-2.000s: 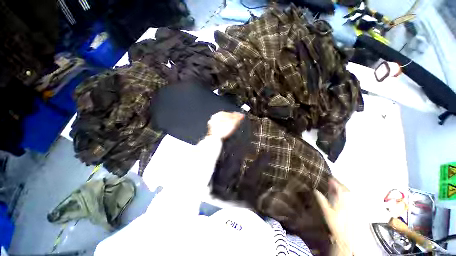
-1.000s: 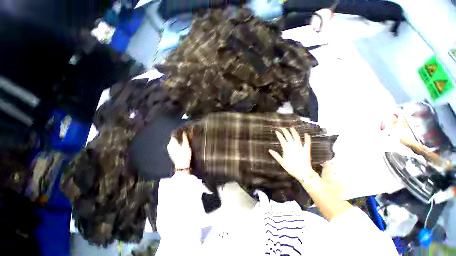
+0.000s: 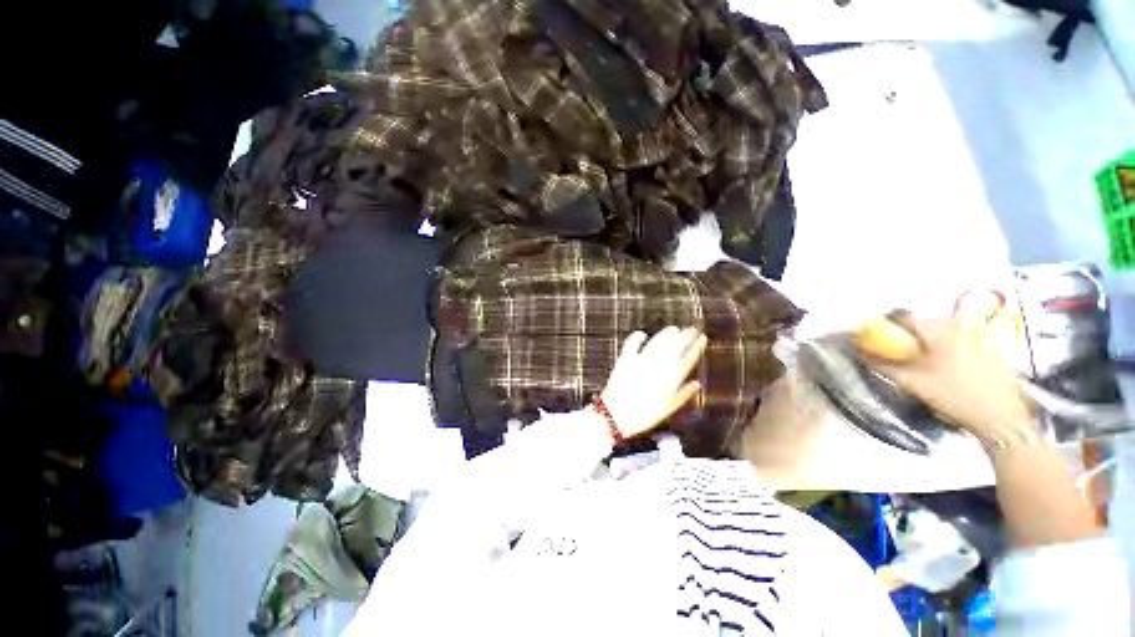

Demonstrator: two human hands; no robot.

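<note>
A dark brown plaid garment piece [image 3: 560,311] with pale yellow lines lies over the black padded board [image 3: 361,305], whose left end shows bare. My left hand [image 3: 653,383] lies flat on the piece near its front right part, fingers spread. My right hand [image 3: 958,373] grips the wooden handle of the steam iron [image 3: 865,396], just right of the piece. The iron is blurred and its tip is close to the piece's right end; whether it touches anything cannot be told.
A large heap of plaid pieces [image 3: 535,112] lies beyond the board. A smaller plaid pile [image 3: 237,423] is at its left. Red-orange handle loops [image 3: 983,305] and a metallic iron rest [image 3: 1068,326] are on the white table's right side. Blue bins stand at the left.
My right hand has left the cloth and taken hold of the iron, which is now off its place at the right edge. My left hand has moved right along the piece.
</note>
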